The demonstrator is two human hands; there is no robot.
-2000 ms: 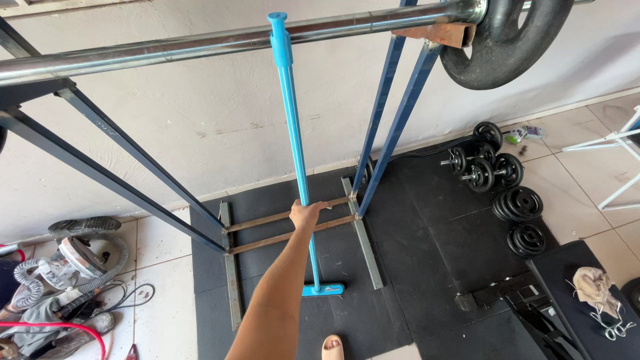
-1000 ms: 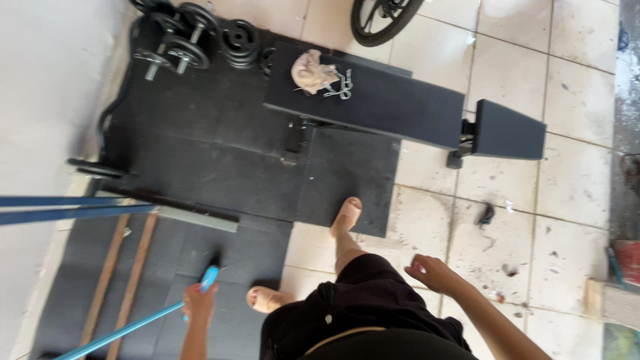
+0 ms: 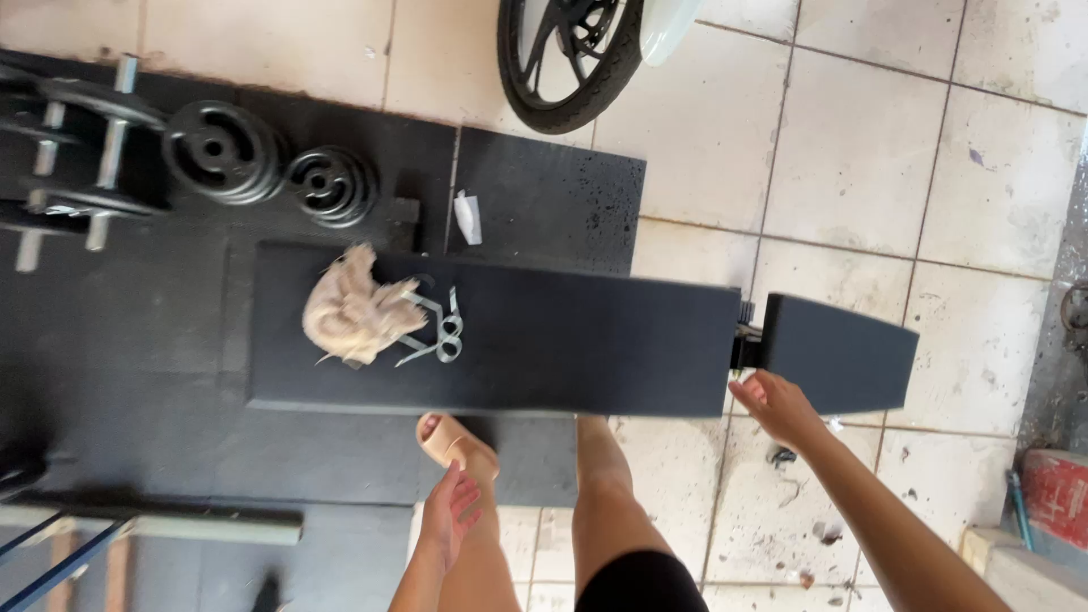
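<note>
A black padded weight bench (image 3: 586,344) stretches across the middle of the head view, its shorter seat pad (image 3: 837,355) at the right. At the gap between the two pads is my right hand (image 3: 775,408), its fingers curled near the metal frame; whether it grips anything there is unclear. My left hand (image 3: 450,514) hangs with fingers apart in front of the bench's near edge, holding nothing. On the long pad lie a crumpled beige cloth (image 3: 353,314) and metal spring collars (image 3: 449,336), side by side.
Dumbbells (image 3: 110,153) and stacked weight plates (image 3: 225,153) rest on black mats at the upper left. A spoked wheel with a tyre (image 3: 571,64) stands beyond the bench. Rack legs (image 3: 212,527) are at lower left, a red container (image 3: 1058,497) at lower right.
The blue broom, held in my left hand one second ago, is out of that hand and out of view. My right hand has moved to the bench's pad gap. The view has shifted toward the bench.
</note>
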